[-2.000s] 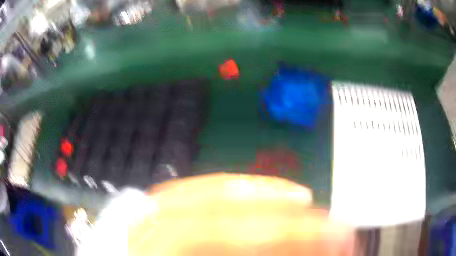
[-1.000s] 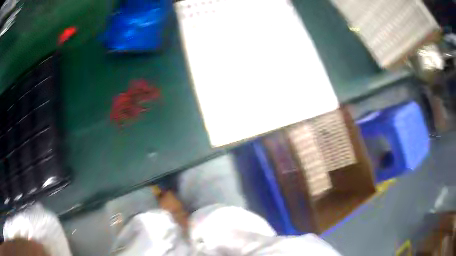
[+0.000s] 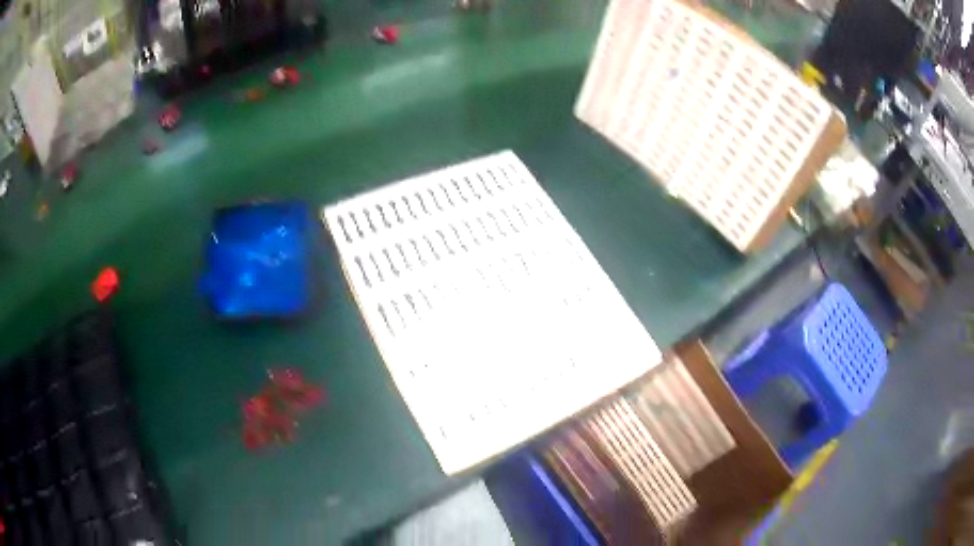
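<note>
No hand of mine is in view. A white slotted parts sheet [image 3: 490, 309] lies flat on the green bench; dark parts fill rows at its far end, and its near part looks mostly bare. A shiny blue parts bin [image 3: 258, 261] stands left of it. A loose pile of small dark-red parts [image 3: 278, 408] lies on the bench nearer me. A black blister tray [image 3: 80, 432] is cut off at the lower left. A single bright red housing [image 3: 105, 284] lies beyond the tray's far corner.
A stack of slotted sheets [image 3: 710, 112] stands at the bench's back right. An open brown carton [image 3: 737, 427] with slotted sheets is at the bench's near edge. A blue stool [image 3: 844, 347] stands on the floor at right. Small red pieces and a black fixture [image 3: 230, 37] are across the bench.
The view has swung right and tilted up from the bench edge. The blurred hand from the oldest frame and the white-clothed lap and hand from a second ago are out of view.
</note>
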